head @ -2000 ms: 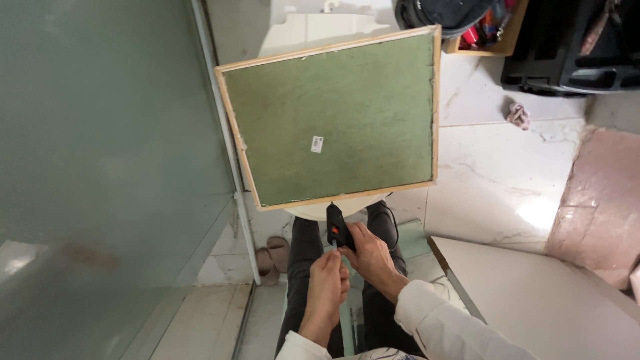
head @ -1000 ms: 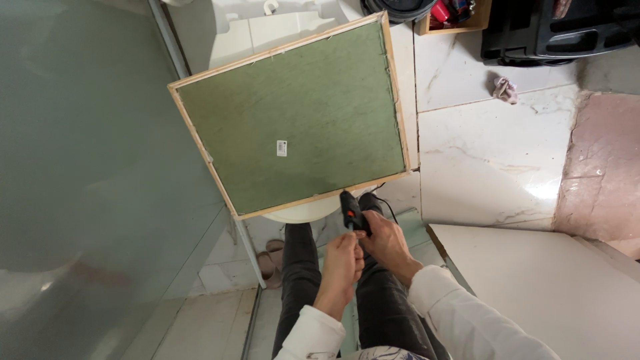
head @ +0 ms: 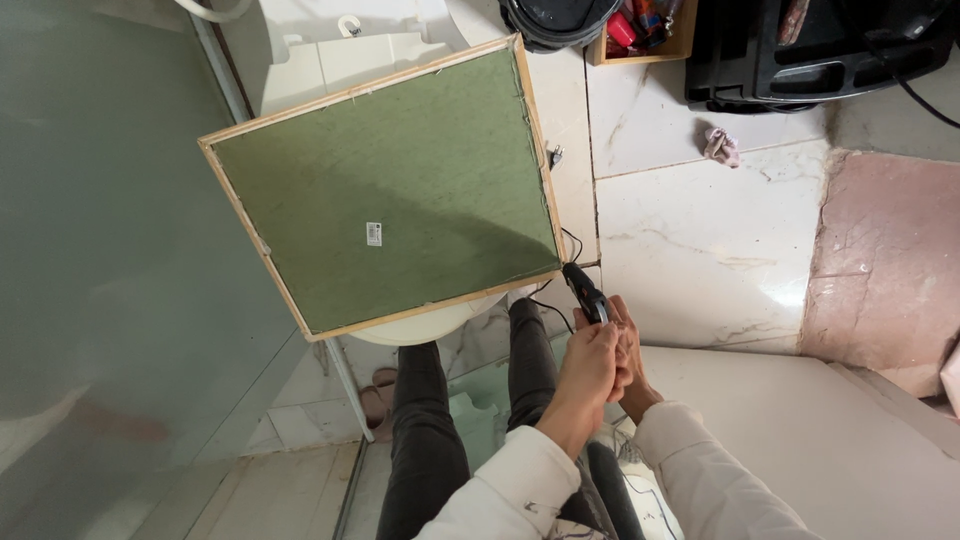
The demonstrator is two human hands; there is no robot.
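Observation:
A black hot glue gun (head: 583, 291) points up and left, its tip at the lower right corner of a wood-framed green board (head: 405, 187). My right hand (head: 628, 352) is wrapped round the gun's grip, partly hidden behind the other hand. My left hand (head: 596, 360) is closed at the rear of the gun, where a pale stick (head: 602, 313) shows by the thumb; the exact hold is hard to see. The board bears a small white label (head: 374, 234) and lies tilted over a pale rounded seat or lid (head: 420, 324).
A black cord (head: 551, 306) trails by the board's corner, with a plug (head: 556, 156) on the tiles. Farther off are a wooden box (head: 679, 45) of small items, a black plastic case (head: 795, 75) and crumpled cloth (head: 721, 147). A glass panel (head: 135, 225) stands left, a white panel (head: 780, 405) right.
Both hands and the glue gun have moved right along the board's lower edge to its right corner. The board has turned counterclockwise in view.

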